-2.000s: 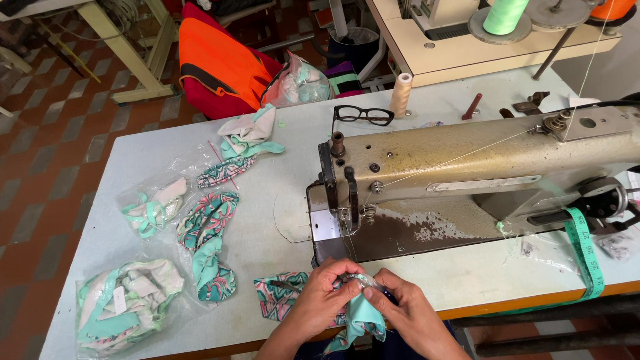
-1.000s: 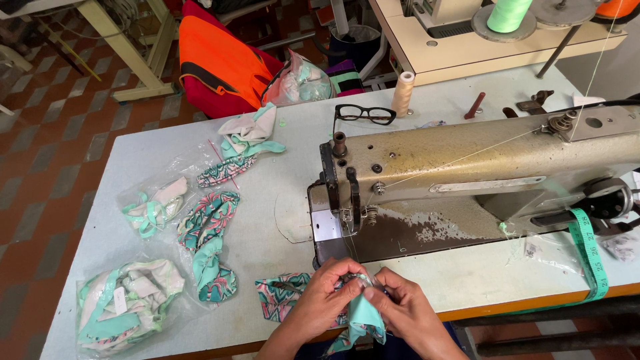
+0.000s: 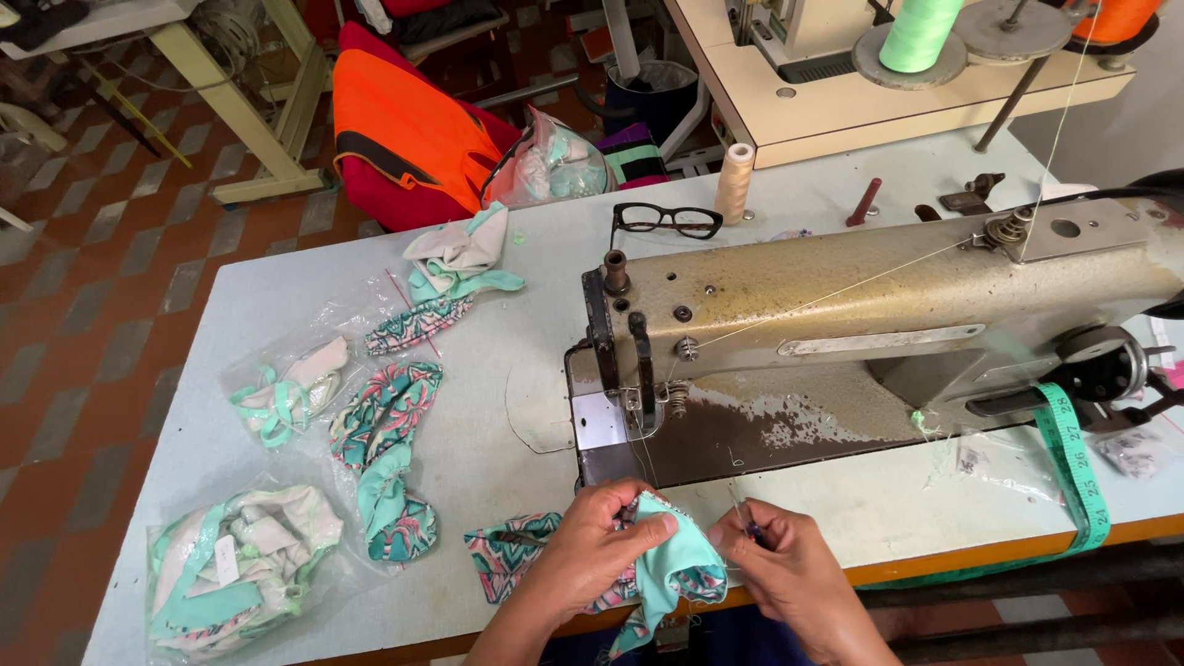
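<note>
Near the front edge of the table, my left hand point(image 3: 615, 546) pinches a turquoise and patterned fabric piece point(image 3: 680, 550) between thumb and fingers. Just to its right, my right hand point(image 3: 772, 546) is closed around a small pointed tool point(image 3: 745, 518) with a thin metal tip; its exact kind is mostly hidden by the fingers. Part of the patterned fabric point(image 3: 518, 546) lies flat on the table to the left of and beneath my left hand. Behind both hands is the needle end of an industrial sewing machine point(image 3: 814, 287).
Clear plastic bags of fabric pieces point(image 3: 250, 564) and a twisted patterned strip point(image 3: 388, 453) lie at the left. Black-framed eyeglasses point(image 3: 666, 220) and a beige thread cone point(image 3: 735, 185) stand behind the machine. A green tape measure point(image 3: 1073, 462) hangs over the front edge at the right.
My hands were close together at the fabric; now my right hand is apart, to the right, with the pointed tool showing. The turquoise fabric is now spread higher beside my left thumb.
</note>
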